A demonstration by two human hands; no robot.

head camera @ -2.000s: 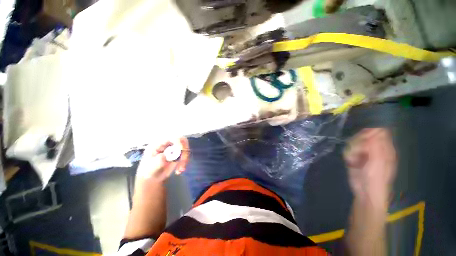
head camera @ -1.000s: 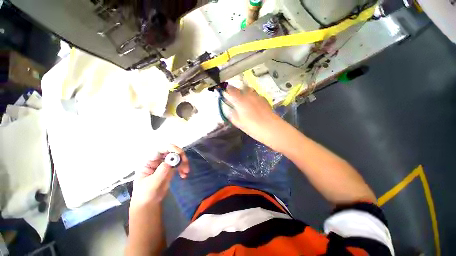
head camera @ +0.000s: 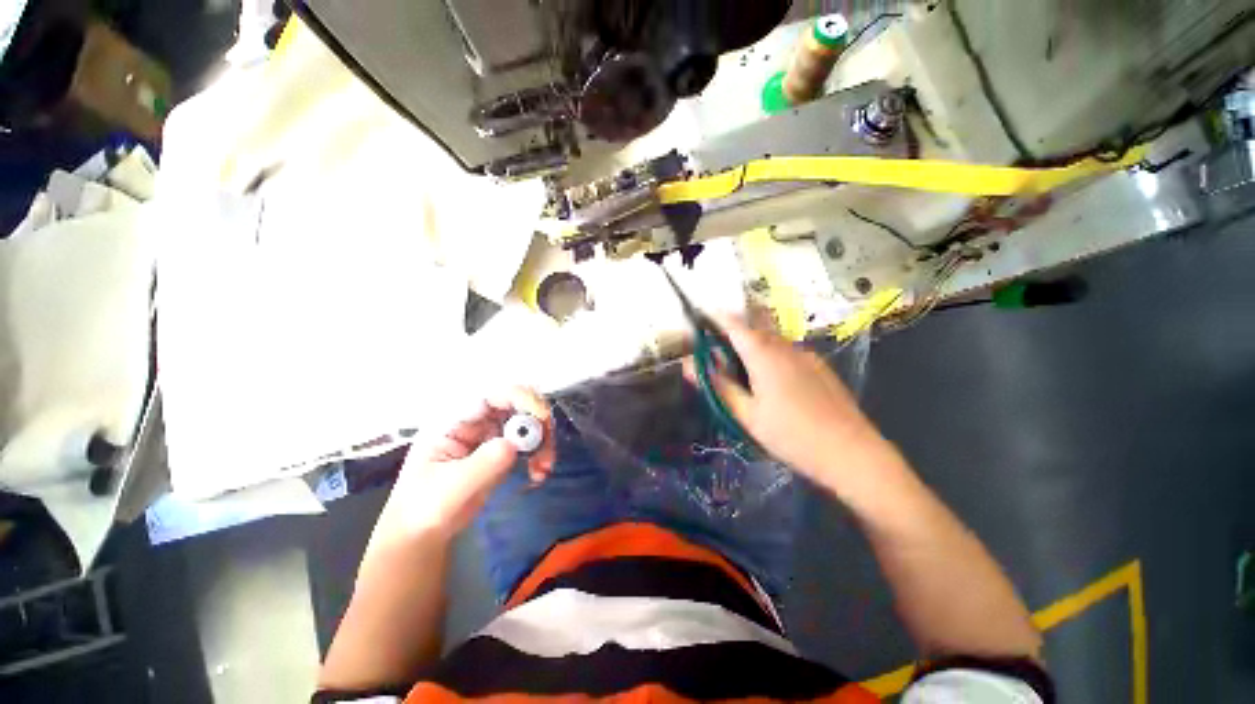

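My left hand (head camera: 475, 461) holds a small pale bobbin (head camera: 523, 432) between its fingers at the table's front edge. My right hand (head camera: 791, 406) holds dark green scissors (head camera: 719, 369) by the loops, blades pointing up toward the needle area. The yellow binding tape (head camera: 881, 173) runs to the binder attachment (head camera: 619, 206). The round bobbin opening (head camera: 563, 297) in the machine bed is uncovered. The pale panel (head camera: 317, 261) lies on the table to the left, overexposed.
The sewing machine head (head camera: 551, 69) is above the needle area. A brown spool (head camera: 809, 62) with green ends stands behind. A clear plastic bag (head camera: 702, 461) hangs at the table edge over my lap. More pale panels (head camera: 69, 330) are at far left.
My right hand came in from the right, reached the scissors on the bed, and now has lifted them toward the front edge. My left hand still holds the bobbin.
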